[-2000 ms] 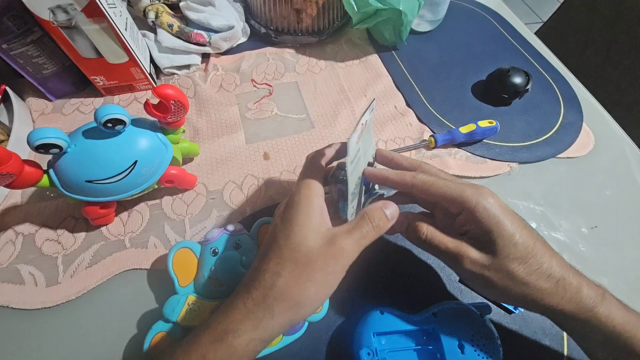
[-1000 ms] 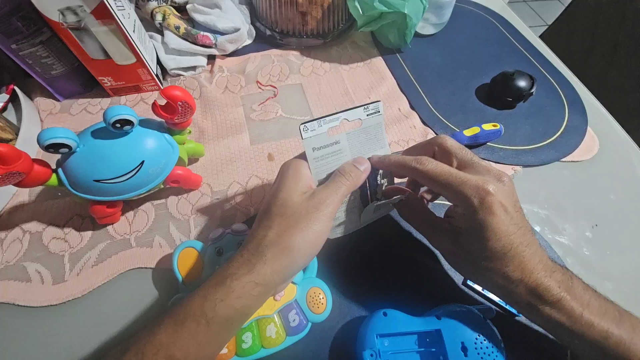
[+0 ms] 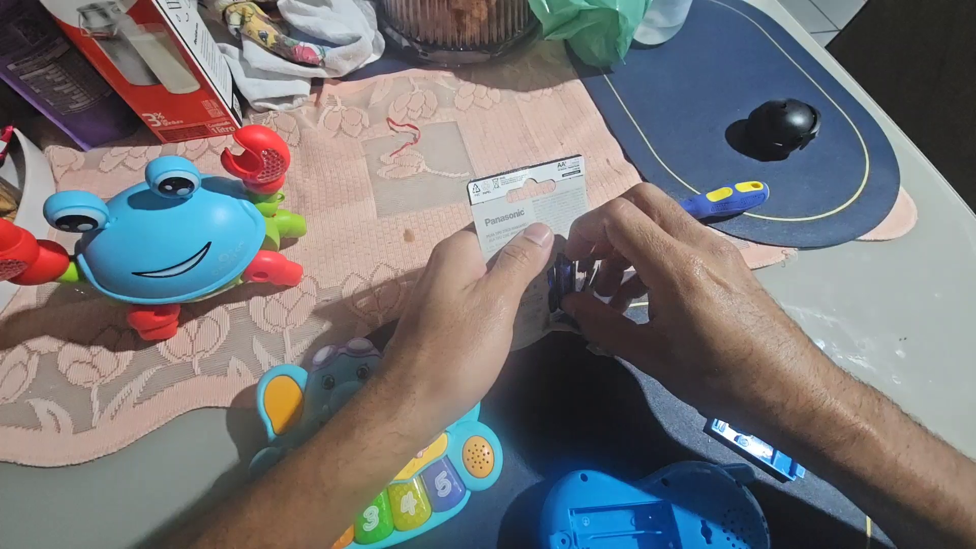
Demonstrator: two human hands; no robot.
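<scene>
My left hand (image 3: 473, 320) grips a Panasonic AA battery blister card (image 3: 526, 206), its thumb flat on the printed side. At the card's right edge, the fingers of my right hand (image 3: 656, 267) pinch the packaging beside a dark battery (image 3: 563, 282); how many batteries it holds I cannot tell. Below lies a blue plastic toy housing (image 3: 625, 511) with its battery compartment exposed. A small blue plastic cover (image 3: 755, 448) rests near my right forearm. Under my left forearm is an elephant toy keyboard (image 3: 446, 480), partly hidden.
A blue crab toy (image 3: 175, 236) stands at left on a pink lace cloth (image 3: 335, 267). A blue-and-yellow screwdriver handle (image 3: 728, 200) and a black round object (image 3: 784, 126) lie on the dark placemat (image 3: 709, 69). A red carton (image 3: 152, 69), white cloth (image 3: 305, 69) and green bag (image 3: 595, 27) are behind.
The card, edge-on two seconds ago, has turned its printed side to view. My right hand's fingers have shifted along its right edge. The toys and screwdriver have not moved.
</scene>
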